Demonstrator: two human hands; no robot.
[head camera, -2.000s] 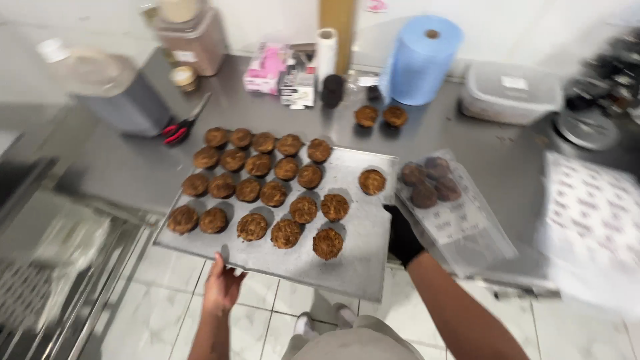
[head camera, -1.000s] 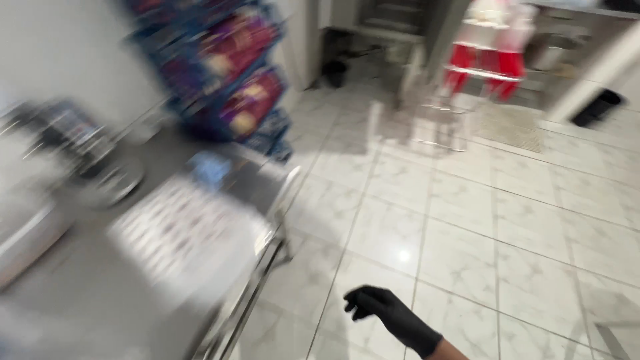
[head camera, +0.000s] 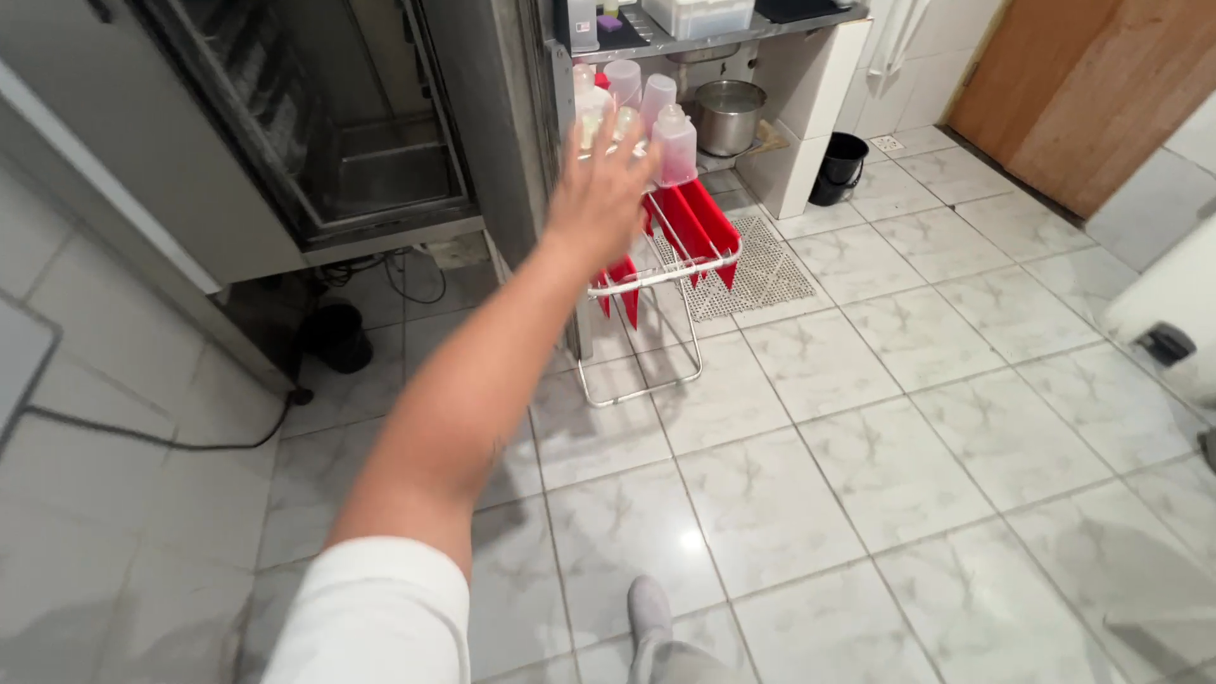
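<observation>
My left hand, bare, reaches forward with the fingers apart and nothing seen in it. It overlaps a white wire drying rack in the view; whether it touches anything there cannot be told. Translucent plastic squeeze bottles, one of them just right of my fingers, and upturned plastic cups stand at the rack. Red cloths or sheets hang from its bars. My right hand is out of view.
A tall metal cabinet with a dark interior stands open at left, a black bucket below it. A steel pot sits under the counter. Another black bucket, a perforated floor mat and a wooden door are farther right.
The view has swung away from the steel table. Two seconds ago both hands held a tray of muffins; now my left hand is raised in front, and my black-gloved right hand has left the view.
</observation>
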